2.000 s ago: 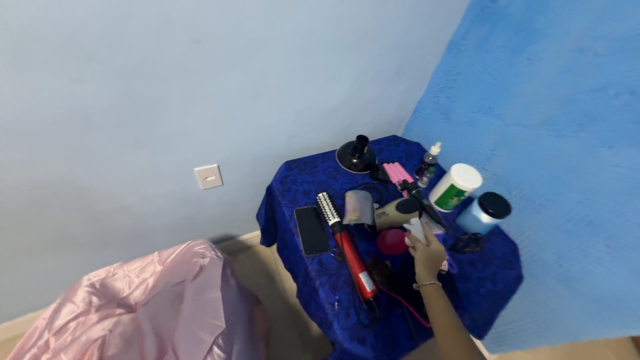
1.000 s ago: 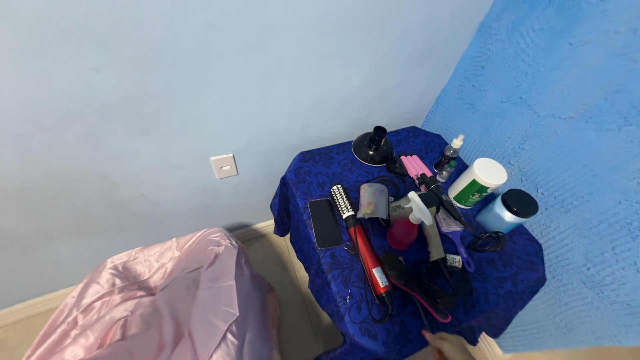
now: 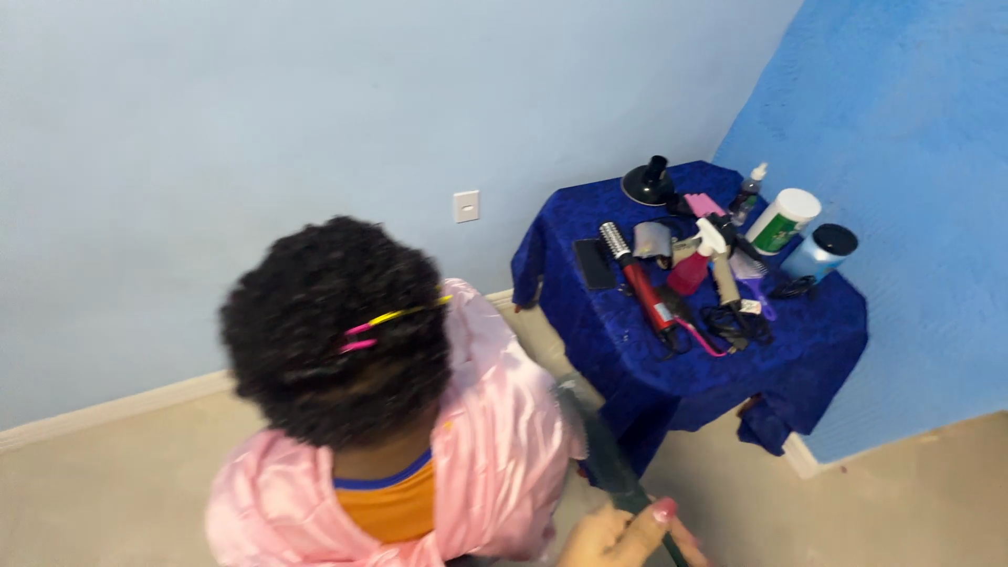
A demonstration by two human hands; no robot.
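A dark flat hair tool (image 3: 602, 445), blurred and brush- or comb-like, slants up from the bottom edge beside the seated person's cape. My left hand (image 3: 610, 539) is closed around its handle, a pink-nailed thumb on top. Fingers at the handle's right side look like my right hand (image 3: 690, 543), mostly cut off; its grip cannot be told. The person's short, dark curly hair (image 3: 335, 315) holds a pink and yellow clip (image 3: 394, 316). A pink satin cape (image 3: 504, 386) covers the shoulders over an orange top (image 3: 398, 500).
On a blue-clothed table (image 3: 630, 354) at right lie a red hot-air brush (image 3: 647, 295), phone (image 3: 594, 264), pink spray bottle (image 3: 690, 272), beige hair dryer (image 3: 724, 279) and purple brush (image 3: 760, 299). A white tub (image 3: 783, 220) and blue jar (image 3: 819, 252) stand behind.
The spray bottle, touched by a hand two seconds ago, stands released on the table. The hand has moved left, off the table. The view has swung left, bringing in the person's head.
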